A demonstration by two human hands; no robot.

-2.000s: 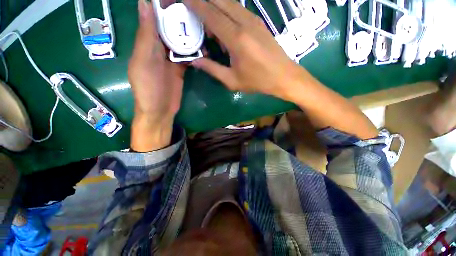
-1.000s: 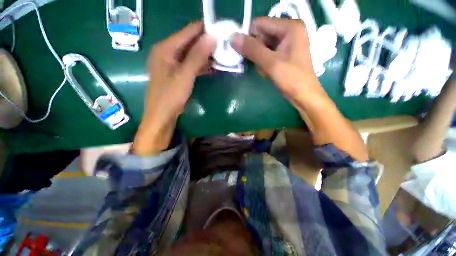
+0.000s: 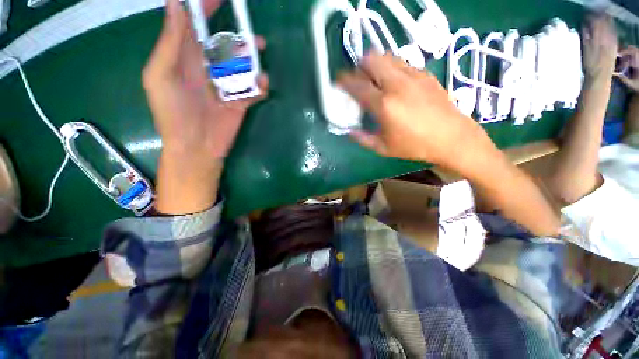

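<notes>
My left hand (image 3: pixel 193 105) holds an open loop housing half (image 3: pixel 228 52), its blue insert (image 3: pixel 230 66) facing up; the loop's far end is cut off by the top edge. My right hand (image 3: pixel 392 109) is on a white cover half (image 3: pixel 328 77) that stands to the right of it, its round end partly behind my fingers and blurred. Another open housing half (image 3: pixel 105 165) with a blue strip lies on the green bench at the left.
White cover halves (image 3: pixel 518 73) stand in a row at the right, with more loose loops (image 3: pixel 420 28) near my right hand. Another person's arm (image 3: pixel 592 119) reaches in at the right. A thin white cable (image 3: pixel 35 98) curls at the left. A carton (image 3: pixel 406 207) is by my lap.
My hands have moved apart from the white loop with the disc. My left hand now holds a blue-marked half, and my right hand is on a white cover. The other person's arm reaches further onto the bench.
</notes>
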